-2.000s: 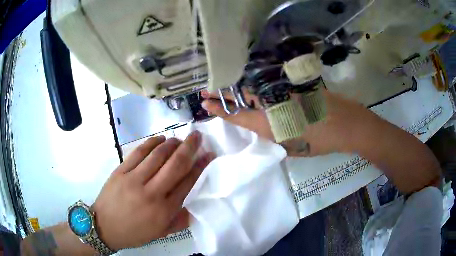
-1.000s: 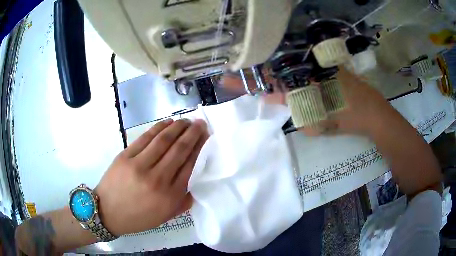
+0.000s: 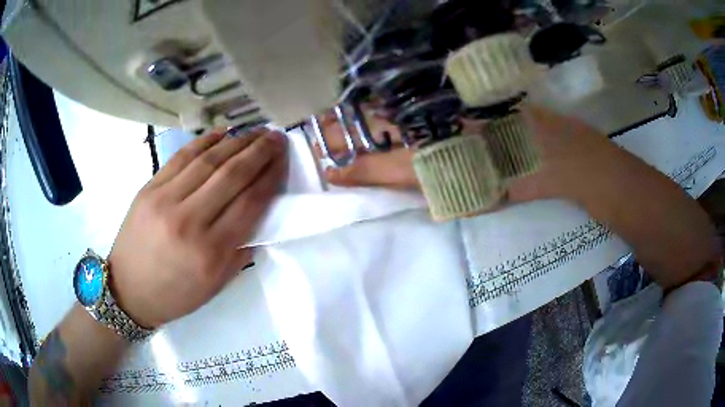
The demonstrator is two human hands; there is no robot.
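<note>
A white fabric piece (image 3: pixel 366 294) lies under the front of the cream sewing machine head (image 3: pixel 278 63) and hangs over the table's front edge. A folded strip of it runs up to the needle area, which my fingers and the head hide. My left hand (image 3: pixel 203 211), with a watch at the wrist, lies flat on the fabric's left side, fingers together near the needle area. My right hand (image 3: pixel 397 163) is partly hidden behind the thread guides and the ribbed tension knobs (image 3: pixel 457 175); its visible fingers reach to the fabric's upper right. Whether they grip it cannot be told.
A black lever (image 3: pixel 44 131) hangs left of the head. A printed ruler (image 3: pixel 540 262) runs along the table's front edge. White crumpled cloth (image 3: pixel 616 350) is below at the right. Orange-yellow handles (image 3: pixel 710 83) lie at the table's right end.
My left hand has moved up and left, closer to the needle area. The fabric's top now shows a folded strip, and its lower part is spread wider. The view has shifted slightly.
</note>
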